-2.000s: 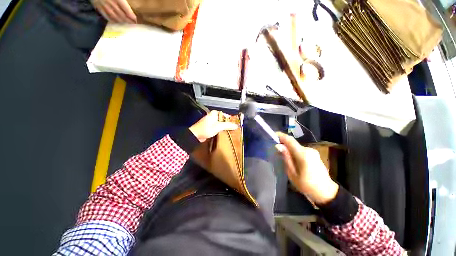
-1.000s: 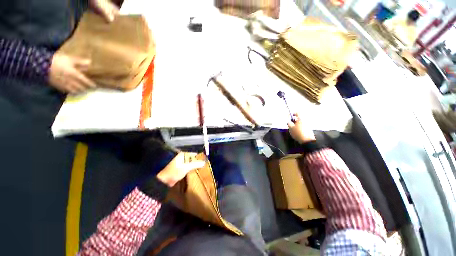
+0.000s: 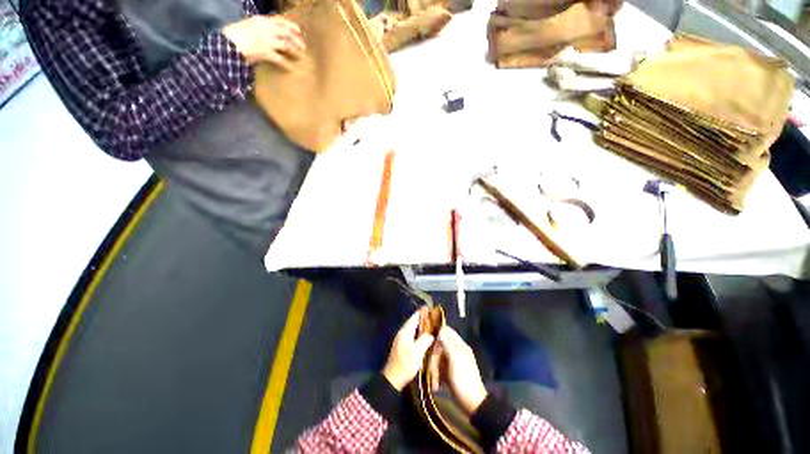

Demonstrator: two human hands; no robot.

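A brown bag panel (image 3: 426, 390) is held over my lap, folded and seen mostly edge-on. My left hand (image 3: 407, 355) grips its left side near the top end. My right hand (image 3: 460, 365) grips its right side, opposite the left. The fingertips partly hide the panel's upper part. A narrow silver bar (image 3: 461, 293) with a red base (image 3: 455, 232) juts from the table edge just above the hands, apart from the panel. A small hammer (image 3: 666, 239) lies at the right table edge, its dark handle overhanging.
A claw hammer (image 3: 528, 222), an orange-red strip (image 3: 382, 206) and a small black block (image 3: 454, 101) lie on the white table (image 3: 329, 222). A layered brown stack (image 3: 702, 115) is at right. A person at left holds brown pieces (image 3: 320, 80). A cardboard box (image 3: 684, 390) stands below right.
My right hand has let go of the small hammer at the right table edge and moved to the panel. The panel has left the bar's tip. The person at left has lifted brown pieces upright.
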